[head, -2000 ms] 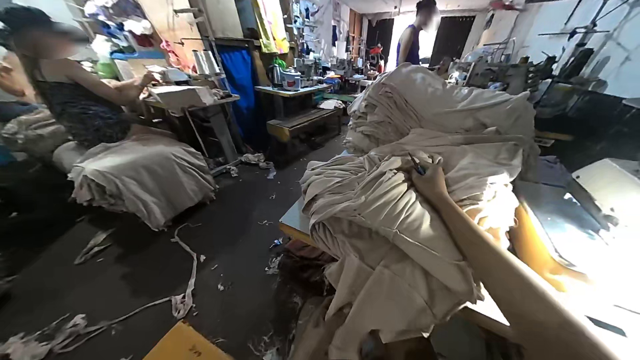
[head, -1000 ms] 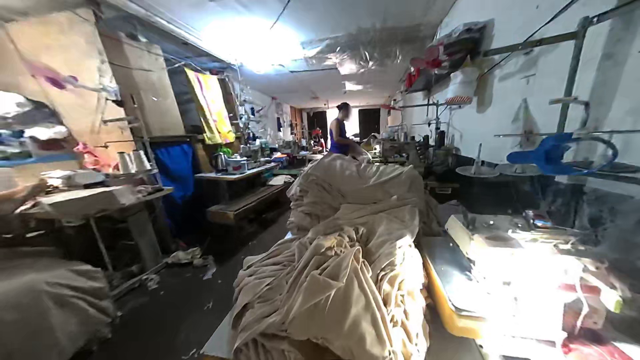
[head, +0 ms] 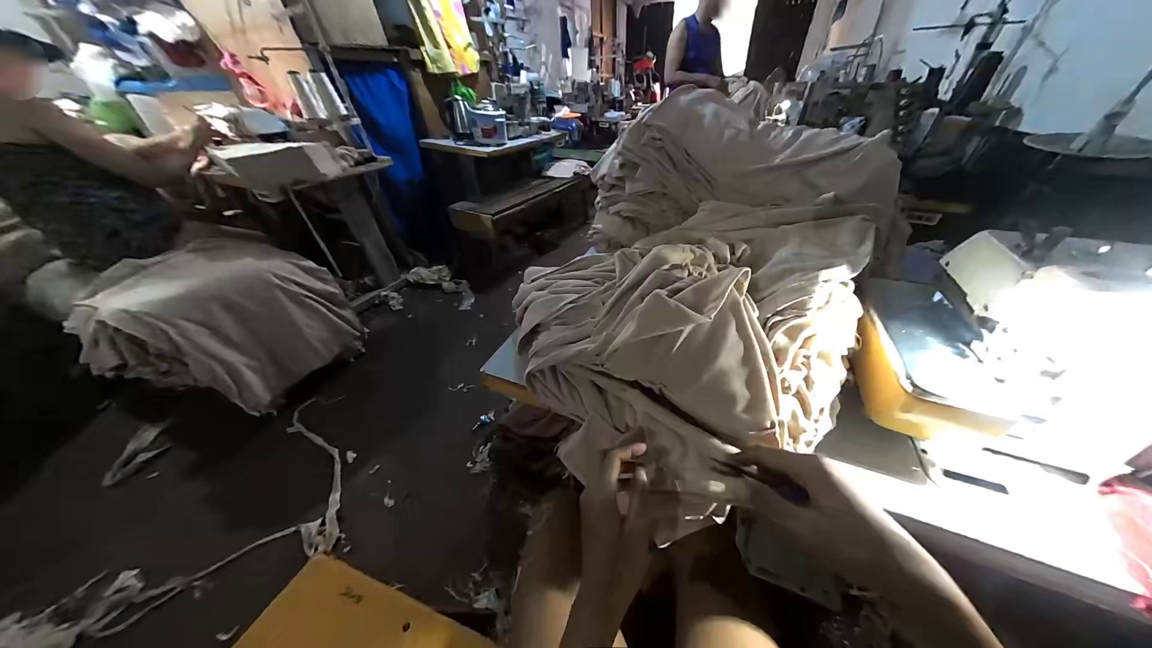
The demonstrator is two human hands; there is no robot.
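Observation:
A large heap of beige fabric point(head: 684, 333) lies on the table in front of me, with a taller pile of the same cloth point(head: 747, 153) behind it. My left hand point(head: 621, 486) is at the near hanging edge of the heap, its fingers curled at a fold of the cloth. To its right, my right hand point(head: 783, 486) pinches the same hanging part; a small dark thing shows by its fingertips, too blurred to name. Both hands are above my knees.
A sewing machine point(head: 990, 270) with a yellow-edged base stands right under glaring light. At left, a person point(head: 81, 180) works at a table beside a covered fabric pile point(head: 216, 315). Another person point(head: 697, 49) stands behind the heap. Fabric strips point(head: 333, 477) litter the floor near a yellow board point(head: 351, 607).
Two seconds ago my right hand lay on top of the heap; now it is at the near lower edge. My left hand has come into view. The view swung up and back down.

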